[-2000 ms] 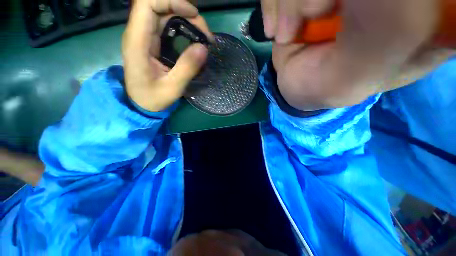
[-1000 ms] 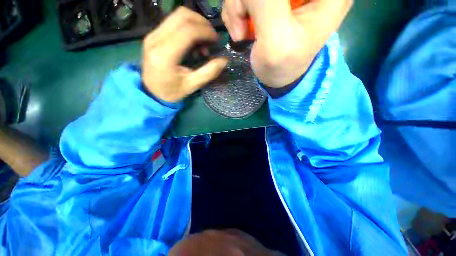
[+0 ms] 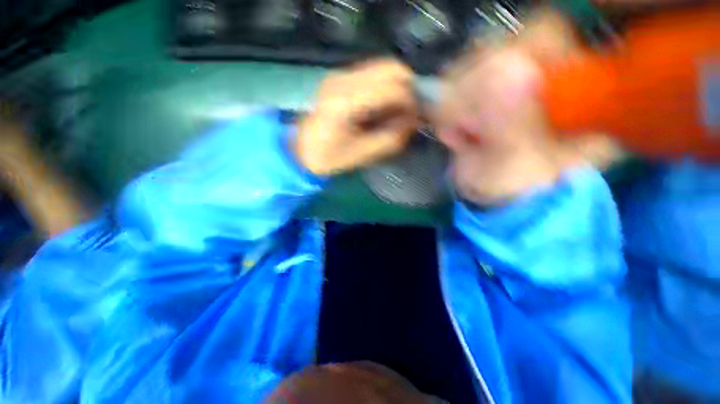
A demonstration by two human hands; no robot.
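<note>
The view is blurred. My left hand [image 3: 359,118] is curled above the bench, its fingers bent around a dark area; whether the black housing is in it cannot be told. My right hand [image 3: 505,122] is just to its right, close to it, with the orange screwdriver [image 3: 631,83] in it. The screwdriver's thick body reaches to the upper right, large and near the camera. Its bit is not visible. The round grey screw dish [image 3: 406,180] lies under and between the hands, partly covered by them.
A black parts tray [image 3: 237,49] with pocketed parts runs along the far side of the green bench [image 3: 142,95]. Another person's forearm [image 3: 39,177] is at the left edge, and a blue sleeve [image 3: 679,229] is at the right edge.
The view has shifted, so the tray shows wider along the top. My hands are closer together and further right in the picture. The screwdriver's orange body shows much larger.
</note>
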